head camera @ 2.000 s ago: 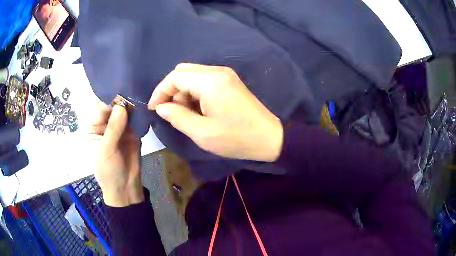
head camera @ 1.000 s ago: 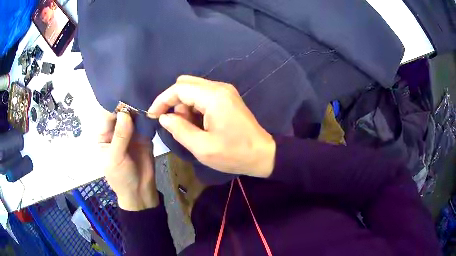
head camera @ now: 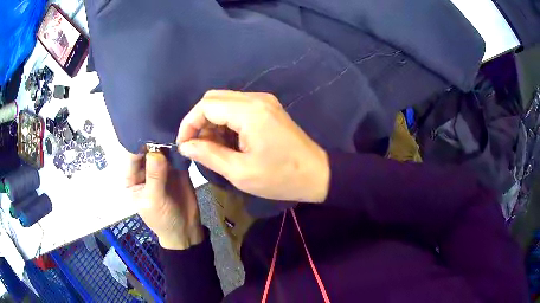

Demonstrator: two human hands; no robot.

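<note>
The dark navy-grey coat (head camera: 195, 53) spreads over the table and down toward my lap. My left hand (head camera: 163, 195) pinches its lower left edge, with a small shiny snap fastener (head camera: 155, 147) at the thumb tip. My right hand (head camera: 254, 148) is just to the right, thumb and forefinger closed on a thin silvery needle (head camera: 172, 145) that points at the fastener. Pale sewing thread (head camera: 314, 89) trails over the coat behind my right hand. Whether the needle is in the cloth cannot be told.
On the white table (head camera: 89, 204), left, lie loose silvery snap halves (head camera: 77, 154), dark square pieces (head camera: 61, 92), a notions tin (head camera: 31, 139), dark thread spools (head camera: 29, 207) and a phone (head camera: 62, 40). Blue mesh crates (head camera: 136, 254) stand below. A red neck cord (head camera: 275, 257) hangs down my front.
The thread over the coat, not clearly visible two seconds ago, shows as two trailing strands. My left hand and the fastener sit lower and further right in the view, and the scene has shifted slightly.
</note>
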